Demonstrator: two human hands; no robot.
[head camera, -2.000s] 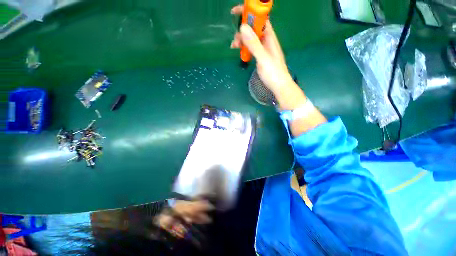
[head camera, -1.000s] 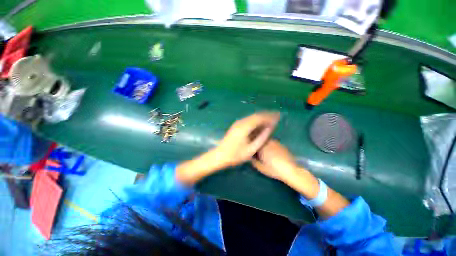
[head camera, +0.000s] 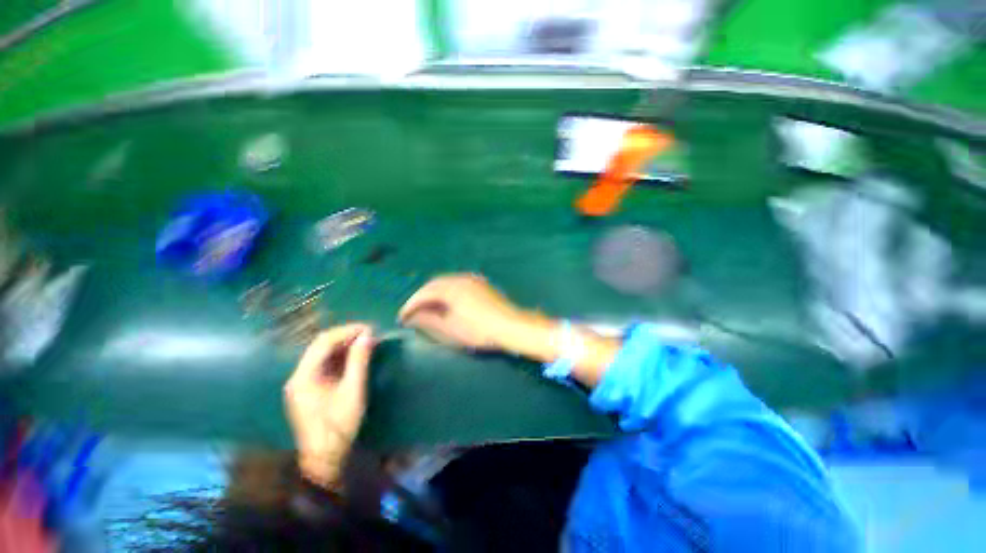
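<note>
The view is blurred. My left hand (head camera: 328, 394) is over the front of the green mat (head camera: 487, 402), thumb and fingers close together. My right hand (head camera: 467, 313) is just right of it, its fingers curled down towards the left. A faint pale sliver (head camera: 391, 334) shows between the fingertips; I cannot tell what it is or which hand holds it. A tangled pile of small parts (head camera: 287, 310) lies just behind my left hand. A small circuit board (head camera: 344, 228) and a small black piece (head camera: 378, 254) lie farther back.
A blue bin (head camera: 213, 234) stands at left. The orange screwdriver (head camera: 622, 173) hangs in front of a tablet unit (head camera: 589, 145). A round grey disc (head camera: 637, 259) lies right of centre. Clear plastic bags (head camera: 865, 259) and another tablet unit (head camera: 822, 146) are at right.
The tablet unit seen at my left hand two seconds ago is out of view. The screwdriver has left my right hand. My hands, together one second ago, are now slightly apart. The view has shifted.
</note>
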